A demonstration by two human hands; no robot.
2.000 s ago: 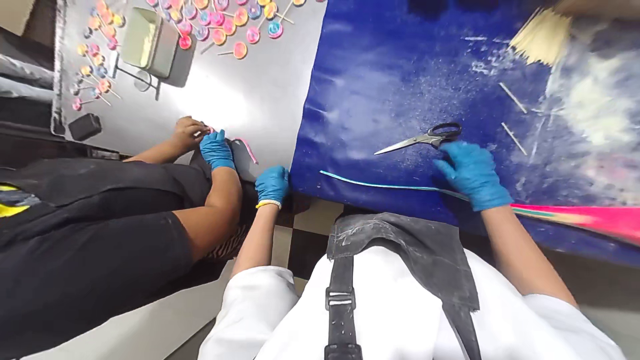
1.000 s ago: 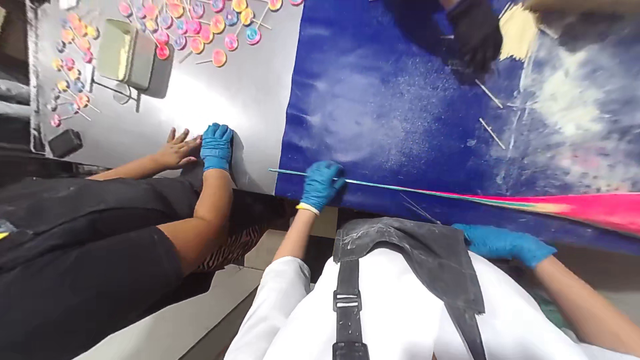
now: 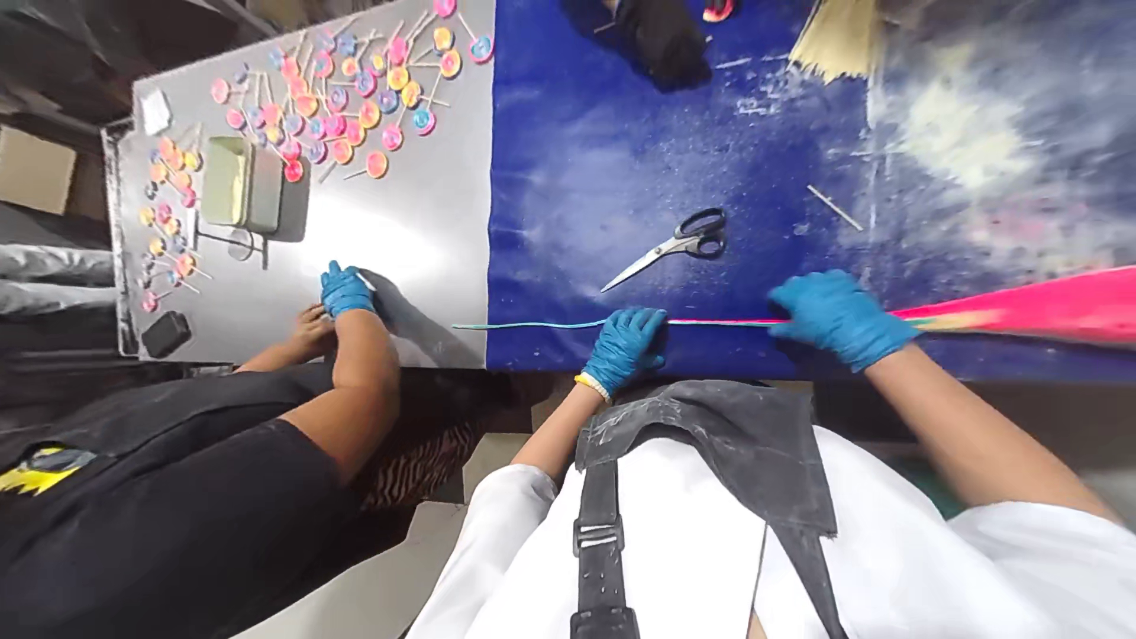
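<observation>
A mass of pink candy (image 3: pixel 1056 306) tapers leftward into a thin striped rope (image 3: pixel 550 325) along the near edge of the blue mat. My left hand (image 3: pixel 626 348), in a blue glove, lies over the rope; whether its fingers grip it is hidden. My right hand (image 3: pixel 839 319), also gloved in blue, is over the rope nearer the thick part, palm down; its grip cannot be told. Scissors with black handles (image 3: pixel 661 248) lie on the mat beyond the rope, between the two hands, blades pointing lower left.
At left, a co-worker's gloved hand (image 3: pixel 346 290) and bare hand (image 3: pixel 311 333) are over the metal tabletop (image 3: pixel 426 222). Many lollipops (image 3: pixel 355 106) and a greenish container (image 3: pixel 244 186) lie beyond. White sticks (image 3: pixel 834 207) and a stick bundle (image 3: pixel 834 40) are on the mat. A dark-gloved hand (image 3: pixel 661 44) is at the far edge.
Two seconds ago my right hand was at the scissors; now both hands are at the rope. The rope's thin end reaches onto the metal top, where earlier it ended on the mat.
</observation>
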